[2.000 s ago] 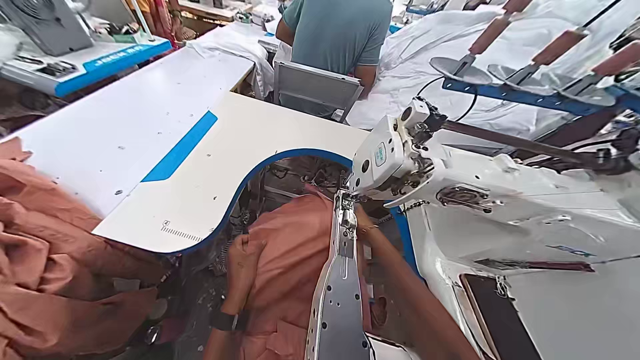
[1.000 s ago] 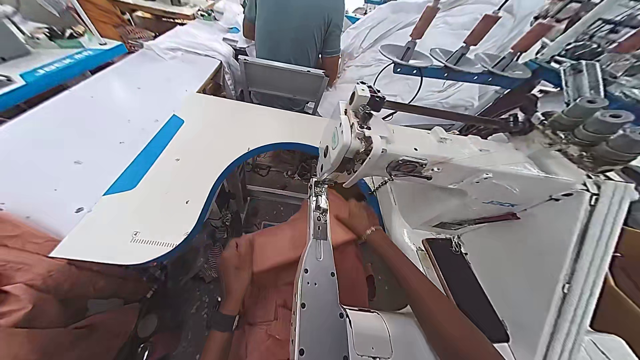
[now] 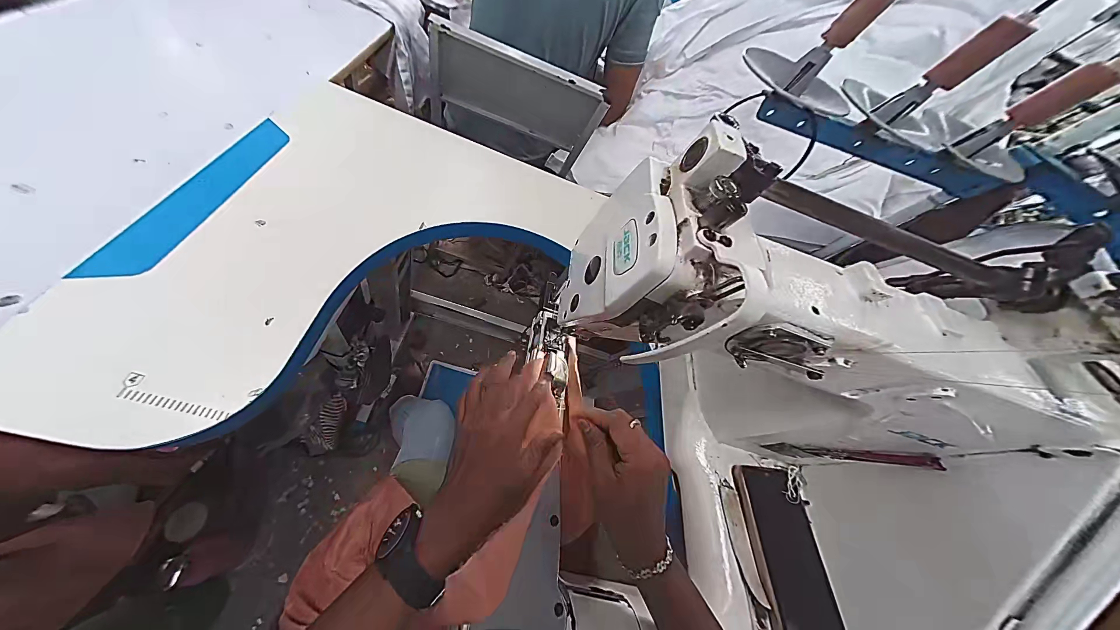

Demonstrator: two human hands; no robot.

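A white feed-off-the-arm style sewing machine (image 3: 630, 254) has its needle and presser foot area (image 3: 549, 341) right in front of my fingers. My left hand (image 3: 503, 437), with a dark wristwatch, lies with its fingers on the salmon cloth (image 3: 490, 569) beside the presser foot, over the narrow machine arm (image 3: 547, 534). Just right of the arm, my right hand (image 3: 623, 477), with a ring and a bracelet, pinches the cloth's edge between thumb and fingers. A strip of the cloth runs up to the presser foot. The needle point itself is hidden.
A white table (image 3: 367, 188) with a curved blue edge stands at the left. More salmon cloth (image 3: 70, 542) hangs at lower left. Thread cones (image 3: 980, 52) stand on a blue rack at upper right. A person in a grey-green shirt (image 3: 560, 31) sits by a metal chair (image 3: 516, 83) beyond.
My left hand has moved up from the cloth's left side to the presser foot. My right hand has come back from behind the machine arm to its right side. The view has moved closer.
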